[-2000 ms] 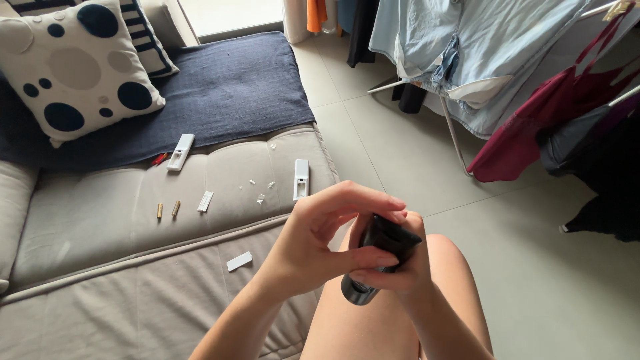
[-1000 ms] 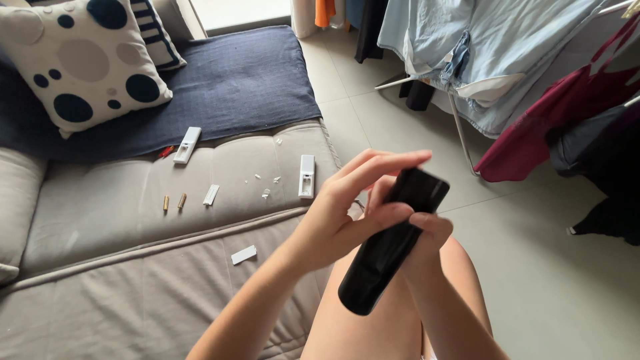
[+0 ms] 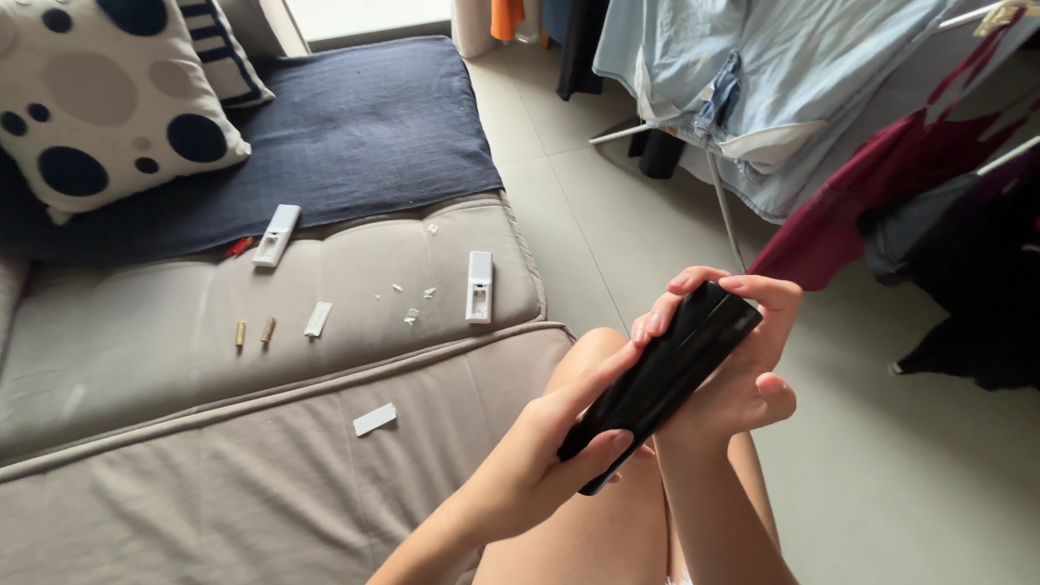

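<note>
A glossy black remote control is held slantwise above my thighs. My left hand grips its lower end, thumb on the near face and fingers along the far edge. Around its upper end curl the fingers of my right hand, whose thumb stands off to the side. On the sofa lie two white remotes, one at the left and one at the right, both with battery compartments uncovered. Two gold-coloured batteries lie beside a small white cover. Another white cover rests on the nearer cushion.
Small white scraps and red batteries or similar red pieces lie on the grey sofa. A navy cloth and a spotted cushion are behind. Clothes hang from a drying rack at the right, over the tiled floor.
The black remote has turned from nearly end-on to lying lengthwise across my hands. My left hand has moved toward its lower end, and my right hand now wraps the upper end.
</note>
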